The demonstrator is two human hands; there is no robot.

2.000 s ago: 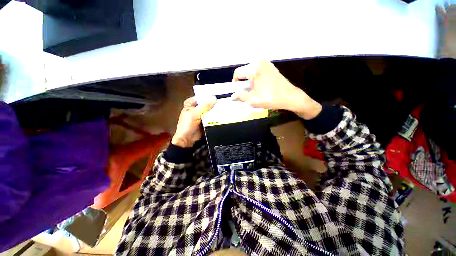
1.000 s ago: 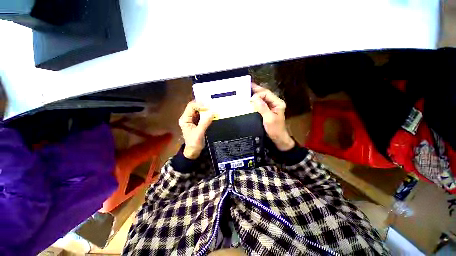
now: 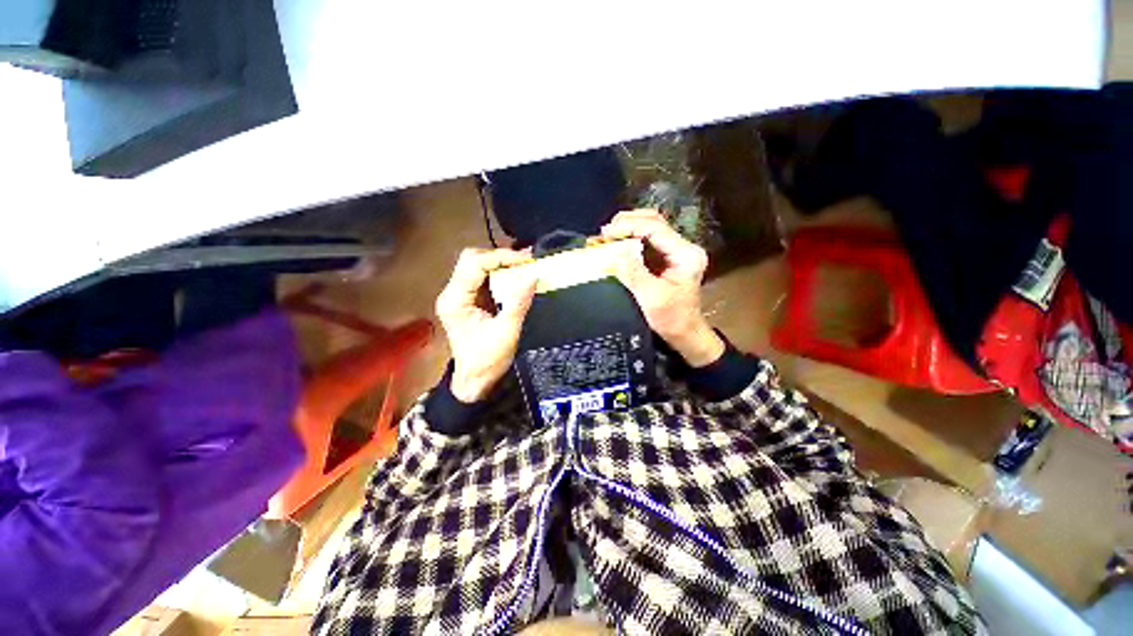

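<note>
A black retail box (image 3: 582, 354) stands over my lap with its printed back and barcode facing me. A pale yellow end flap (image 3: 572, 272) shows at its upper end. My left hand (image 3: 482, 317) holds the left side of this end, with the thumb on the flap. My right hand (image 3: 665, 276) holds the right side, fingers bent over the far edge. The white panel with the dark slot does not show; I cannot tell what is inside the box.
The white table (image 3: 646, 75) curves across the top, with stacked black boxes (image 3: 180, 93) at its left. A red stool (image 3: 857, 304) is on the right, an orange-red stool (image 3: 360, 410) on the left. A neighbour's purple garment (image 3: 149, 460) is at the left edge.
The white slotted panel that stood up at the box mouth is out of sight. The yellow flap now lies between my hands. My right hand came down from across the mouth to the right side.
</note>
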